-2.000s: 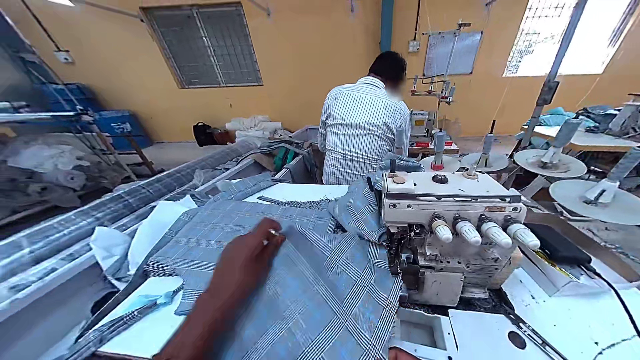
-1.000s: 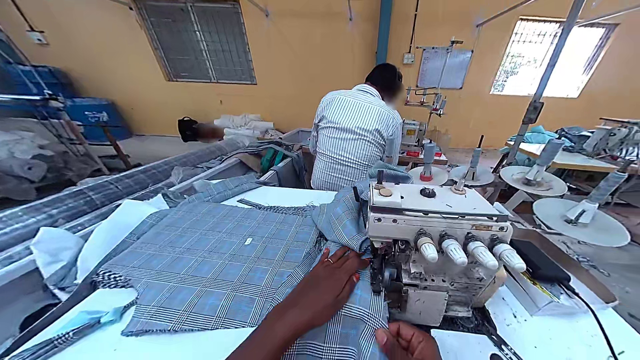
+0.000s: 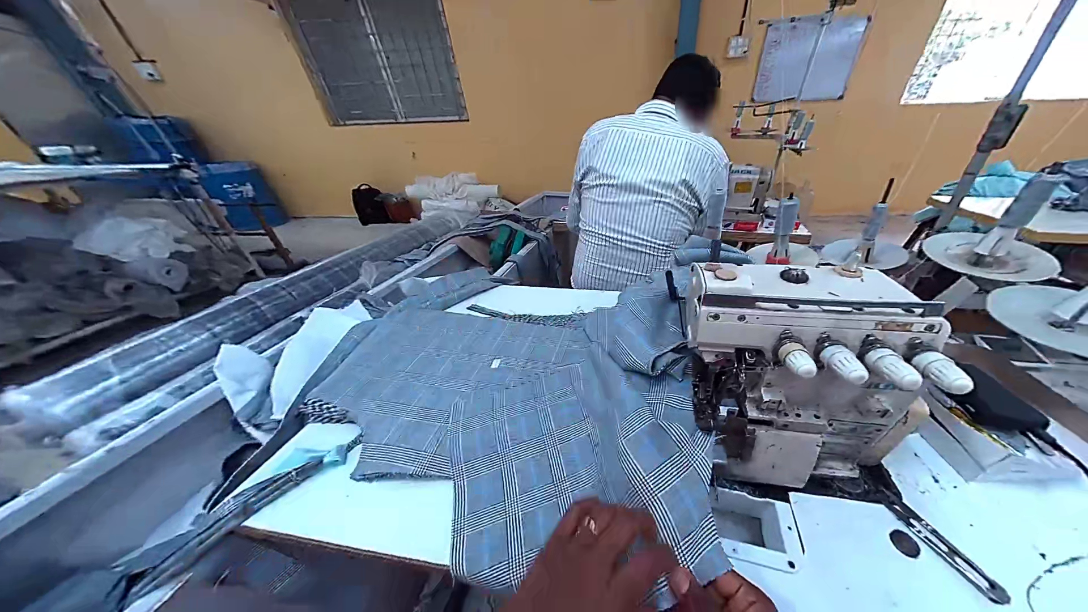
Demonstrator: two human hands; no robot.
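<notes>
Blue-grey checked fabric pieces (image 3: 527, 442) lie across the white sewing table, and their right side reaches the overlock sewing machine (image 3: 816, 365). My left hand (image 3: 595, 552) is over the near edge of the fabric, fingers bent and blurred; whether it grips the cloth I cannot tell. Close beside it, at the bottom edge of the view, my right hand (image 3: 738, 592) has its fingers at the fabric's lower right corner, the cloth edge between them. Most of the right hand is out of view.
Metal tweezers (image 3: 948, 552) lie on the table at the right, near a black pouch (image 3: 990, 395). Thread stands with round plates (image 3: 990, 255) are behind the machine. A person in a striped shirt (image 3: 650, 195) sits ahead, facing away. A long bin (image 3: 127, 459) runs along the left.
My left hand has come from beside the machine's needle area back to the near fabric edge, close to my right hand. A checked piece now hangs over the table's near edge.
</notes>
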